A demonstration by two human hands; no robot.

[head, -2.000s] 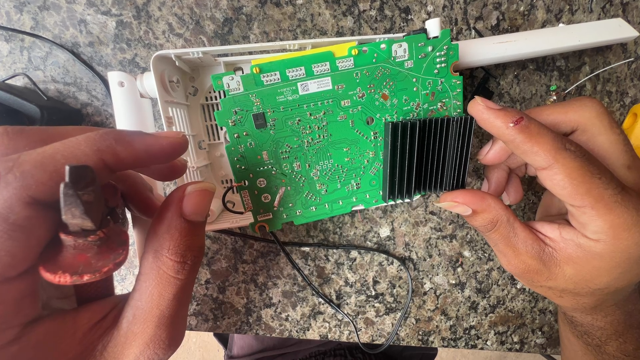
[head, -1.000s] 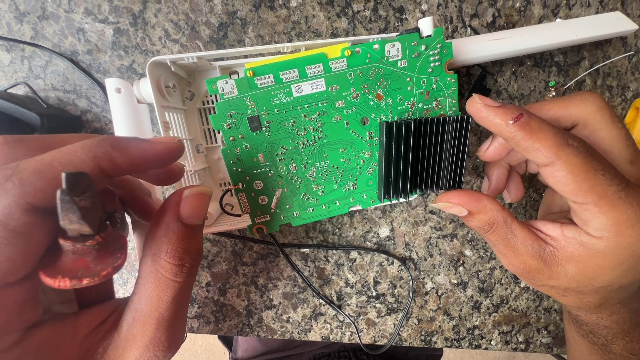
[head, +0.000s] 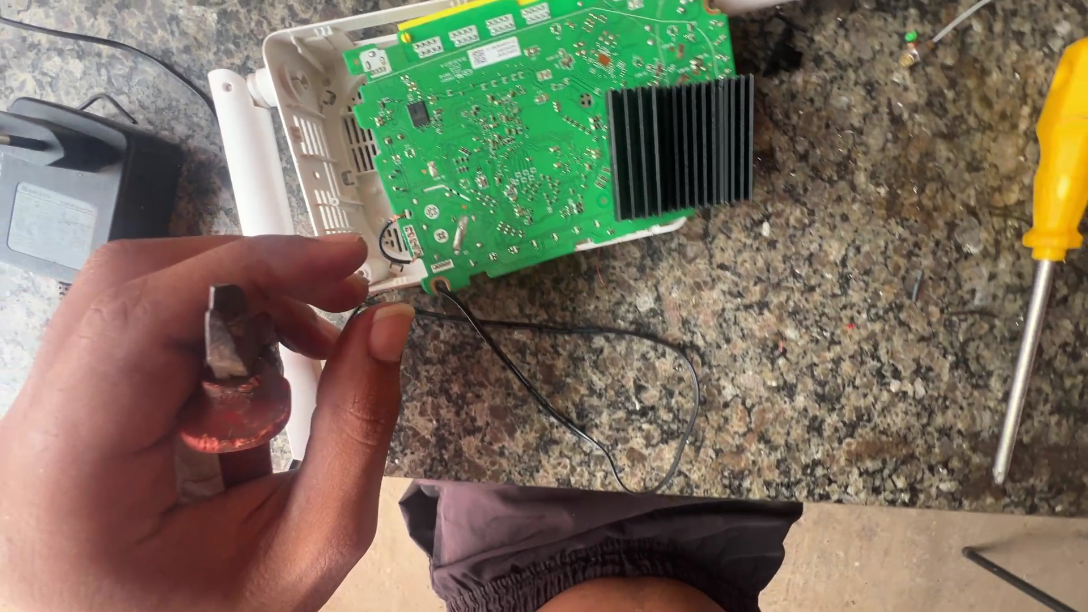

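My left hand (head: 246, 399), at the lower left, holds a red-handled metal tool (head: 234, 374), probably pliers or cutters, against the palm; its blunt metal tip points up. The thumb and fingertips are close together beside the lower left corner of a green circuit board (head: 510, 144). The board lies tilted over a white plastic router housing (head: 323, 127) and carries a black finned heat sink (head: 680, 149) on its right part. A thin black cable (head: 527, 382) loops out from the board's lower corner. My right hand is out of view.
A black power adapter (head: 76, 187) lies at the left, beside a white antenna (head: 255, 161). On the right, a yellow-handled screwdriver (head: 1054, 161) rests on the granite countertop (head: 850, 340). A thin wire with a small connector (head: 911, 51) is at the upper right.
My right hand, earlier beside the heat sink with thumb and fingers apart, has gone out of view. The left hand still holds the red-handled tool. The view has shifted and shows the screwdriver.
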